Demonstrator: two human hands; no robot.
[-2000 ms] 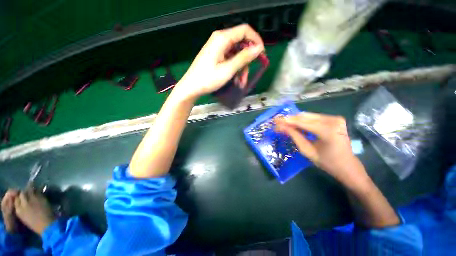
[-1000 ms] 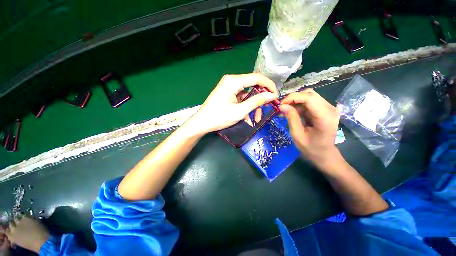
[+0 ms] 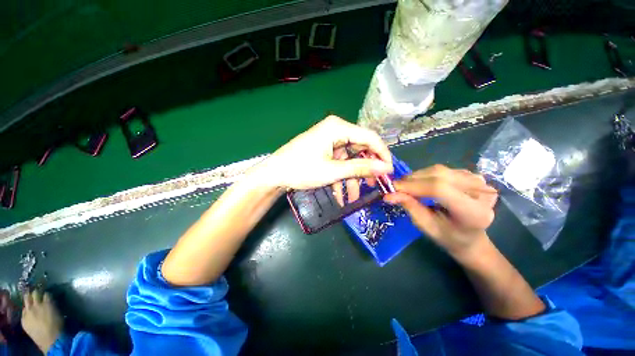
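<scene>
My left hand (image 3: 334,158) holds a dark phone housing (image 3: 315,211) with red edges by its right end, tilted above the bench. Its window opening shows my fingers behind it. My right hand (image 3: 449,208) pinches at the housing's right end with thumb and forefinger; whether a small part is between the fingertips cannot be seen. Below both hands lies a blue parts tray (image 3: 385,253) with many small silver metal parts (image 3: 372,228), partly hidden by the housing and hands.
A wrapped post (image 3: 418,66) rises beyond the tray. A clear bag (image 3: 532,184) lies to the right. The green conveyor belt (image 3: 202,125) carries several housings. At left, another person's hand (image 3: 40,316) is near a loose pile of metal parts (image 3: 28,270).
My right hand came from the tray to the housing's end. My left hand brought the housing down and nearer, over the tray, and turned it flatter. Housings on the belt have shifted.
</scene>
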